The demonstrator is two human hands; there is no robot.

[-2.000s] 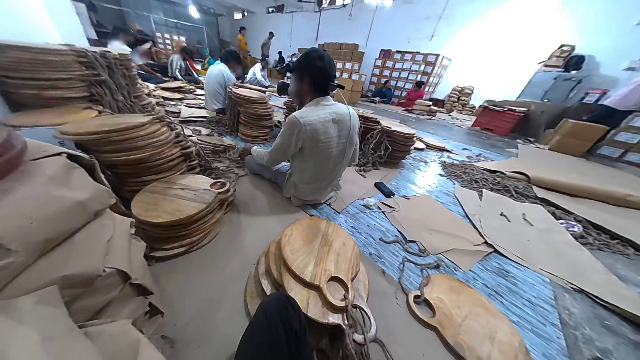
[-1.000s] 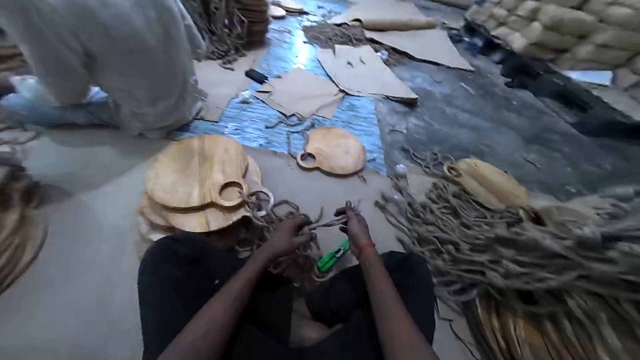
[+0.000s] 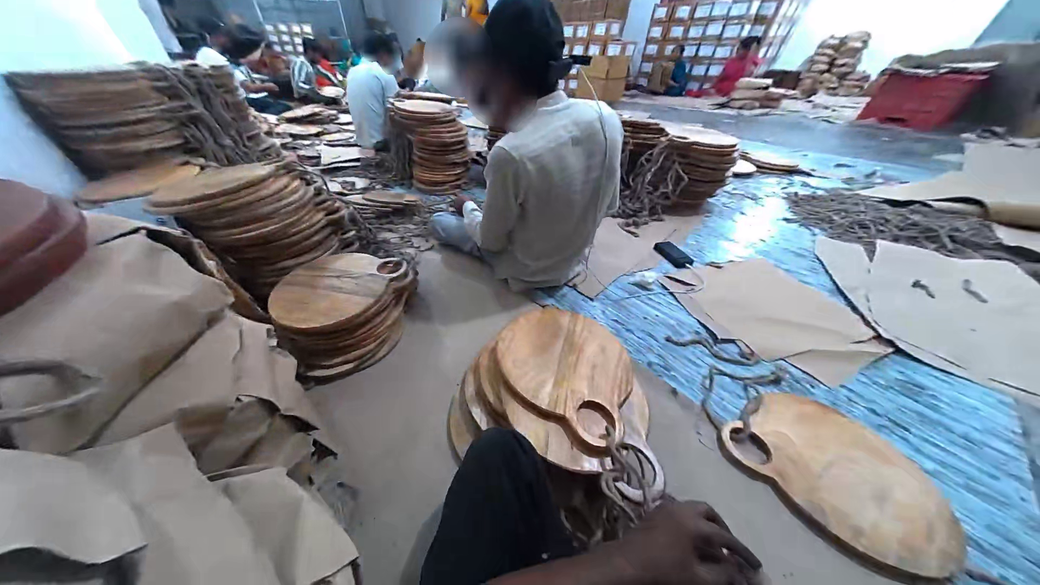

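Note:
My left hand [image 3: 691, 540] is at the bottom edge, just right of my knee, fingers bent; what it holds is hidden. My right hand is out of the picture. Just beyond the hand, cords [image 3: 621, 479] hang at the ring handles of a small stack of round wooden boards [image 3: 561, 366]. To the right, a single wooden board [image 3: 853, 479] with a ring handle lies flat, a cord looped through its hole.
A person [image 3: 544, 195] sits ahead with their back to me. Stacks of boards [image 3: 341, 301] stand at the left, beside brown paper sheets [image 3: 146, 341]. Further paper [image 3: 772, 309] and a black phone-like object [image 3: 673, 254] lie on the blue floor covering; a cord heap [image 3: 910, 227] lies beyond.
The view has swung up and left since one second ago. Both hands and a green-handled tool showed then; now only my left hand is visible.

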